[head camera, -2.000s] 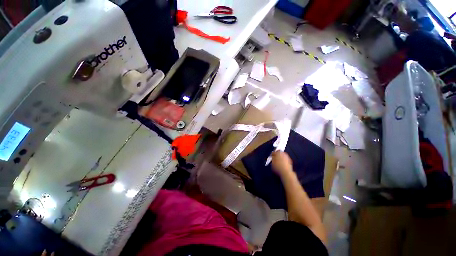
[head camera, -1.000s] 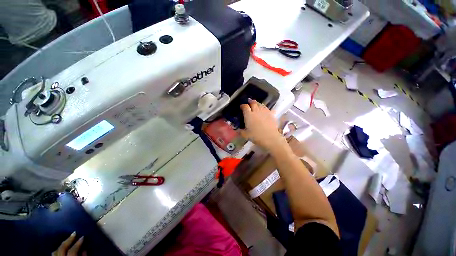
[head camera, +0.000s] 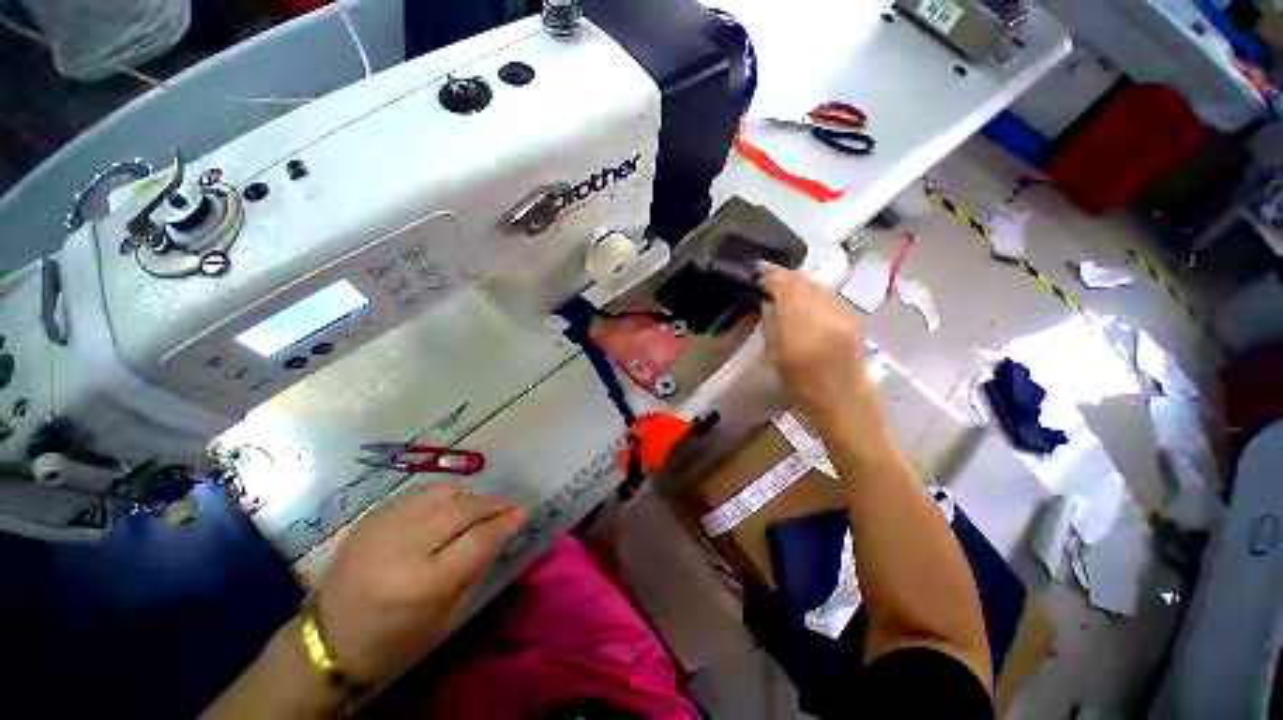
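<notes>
My right hand (head camera: 816, 338) is at the accessory tray (head camera: 771, 232), its fingertips touching or pinching a dark edge by the black phone (head camera: 704, 288); the grip is blurred. My left hand (head camera: 422, 563), with a gold bracelet, is over the front of the machine bed, fingers loosely apart, nothing visible in it. The red-handled snips (head camera: 436, 460) lie just beyond it on the bed. The navy cloth (head camera: 141, 591) lies at the left by the needle area. A flat red packet (head camera: 640, 348) and a small round metal piece (head camera: 666, 384) are in the tray.
The white sewing machine (head camera: 422, 183) stands across the left. Orange cloth (head camera: 659, 442) hangs at the bed's right end. Scissors (head camera: 837, 130) and orange ribbon (head camera: 788, 172) lie on the neighbouring table. A carton (head camera: 760, 485) below holds white label strips and navy pieces.
My right hand went from the labels in the carton up to the tray, then shifted slightly right. My left hand came from the lower left edge onto the bed's front.
</notes>
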